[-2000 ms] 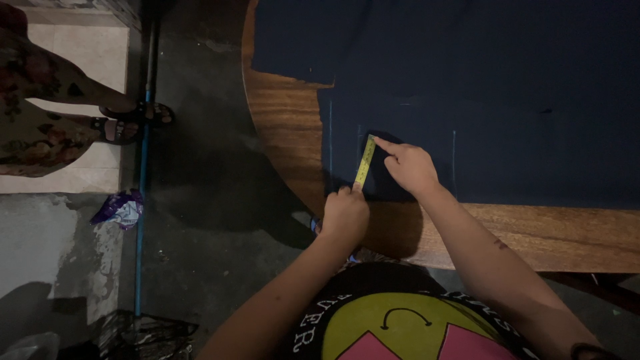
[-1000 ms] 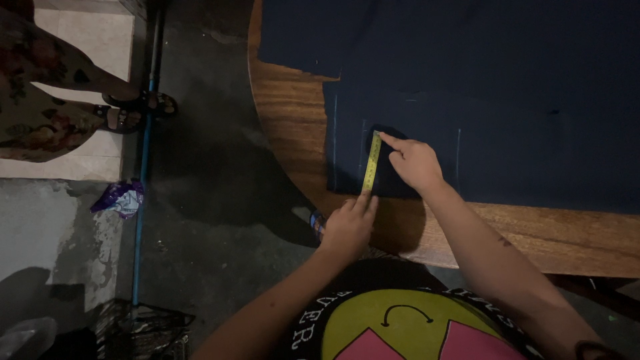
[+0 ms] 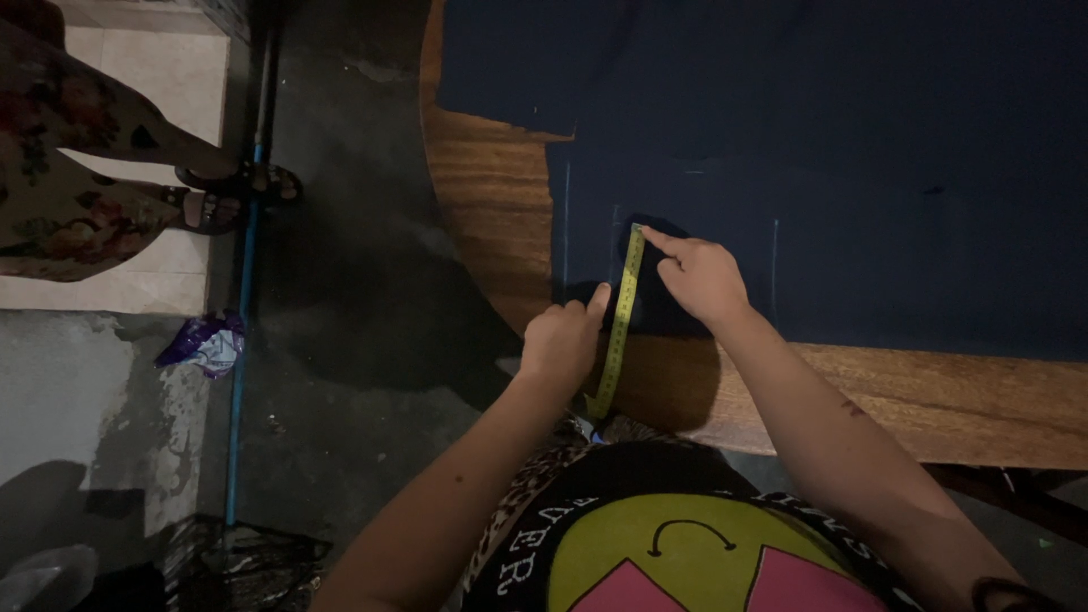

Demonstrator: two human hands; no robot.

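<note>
Dark navy cloth (image 3: 850,170) with several pale chalk lines lies on a wooden table. Near its lower left part, a yellow measuring tape (image 3: 626,306) runs from the cloth down over the table's edge. The index fingertip of my right hand (image 3: 704,276) presses the tape's upper end onto the cloth. My left hand (image 3: 565,340) is just left of the tape, index finger extended beside a faint chalk line, with the other fingers curled; whether it touches the tape is unclear. The tape's lower end hangs near my shirt.
The wooden table (image 3: 484,183) has a curved left edge. A person in floral clothing (image 3: 76,153) and sandals stands at the left. A blue pole (image 3: 240,340) lies along the floor by a step, with a purple-and-white wrapper (image 3: 208,344) beside it.
My left hand has come off the lower part of the tape and moved up and left of it; more of the tape shows now. My right fingertip stays at the tape's upper end.
</note>
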